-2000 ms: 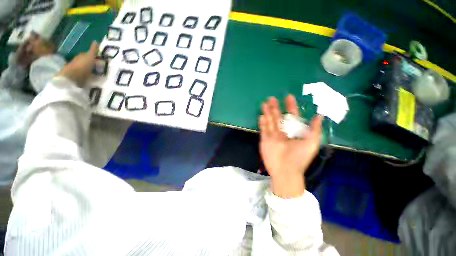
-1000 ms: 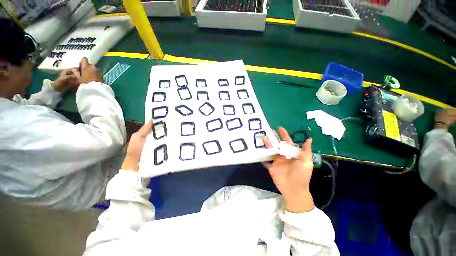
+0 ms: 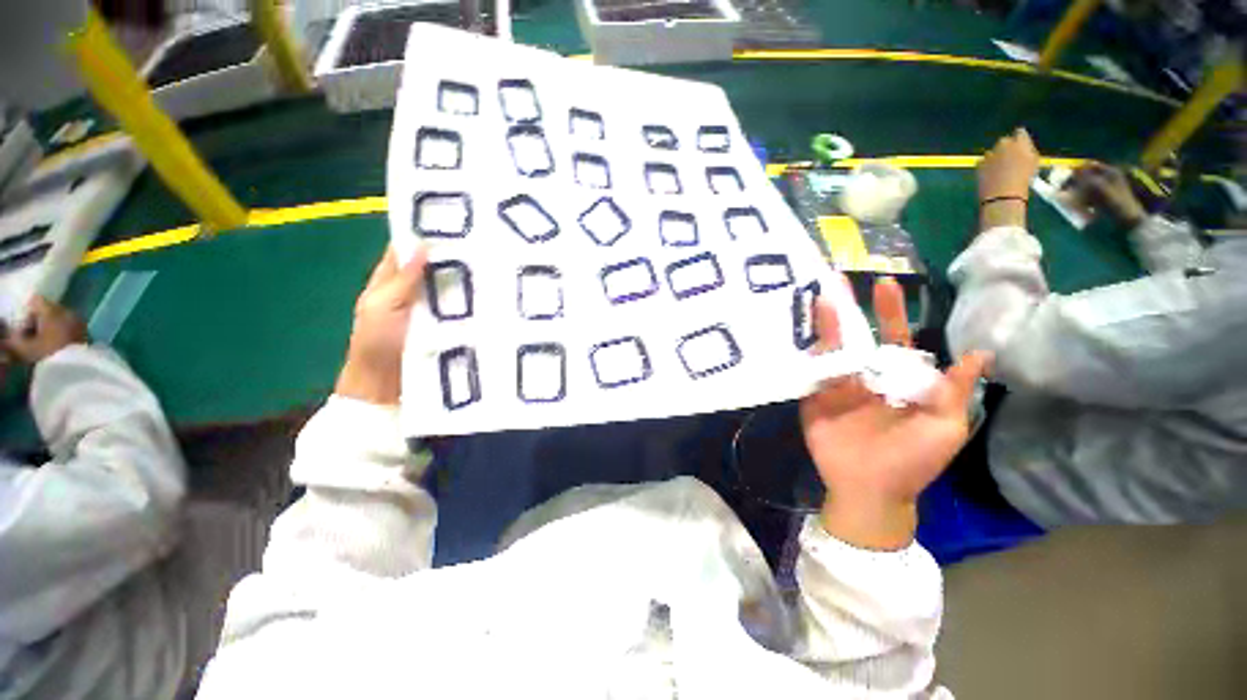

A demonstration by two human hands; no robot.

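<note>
A white foam tray (image 3: 574, 390) with rows of black rectangular frames (image 3: 620, 361) is held up in front of me, tilted. My left hand (image 3: 379, 328) grips its left edge, thumb at the edge and fingers hidden behind or under it. My right hand (image 3: 882, 431) is at the tray's lower right corner, palm up, with fingers at or under the corner. A crumpled white piece (image 3: 903, 375), maybe a wipe, lies in the right palm and fingers. One frame (image 3: 807, 316) stands tilted near the right fingers.
The dark dispenser (image 3: 889, 249) with a yellow label and a whitish cup (image 3: 877, 192) shows behind the tray's right edge. White boxes (image 3: 358, 85) stand at the rear. Yellow posts (image 3: 162, 130) rise at the left. Other workers' sleeves and hands (image 3: 1008, 171) are at both sides.
The view has swung right. The tray, first held by my left hand alone, has come in front of me, with my right hand now at its lower right corner. The tray is higher than a second ago.
</note>
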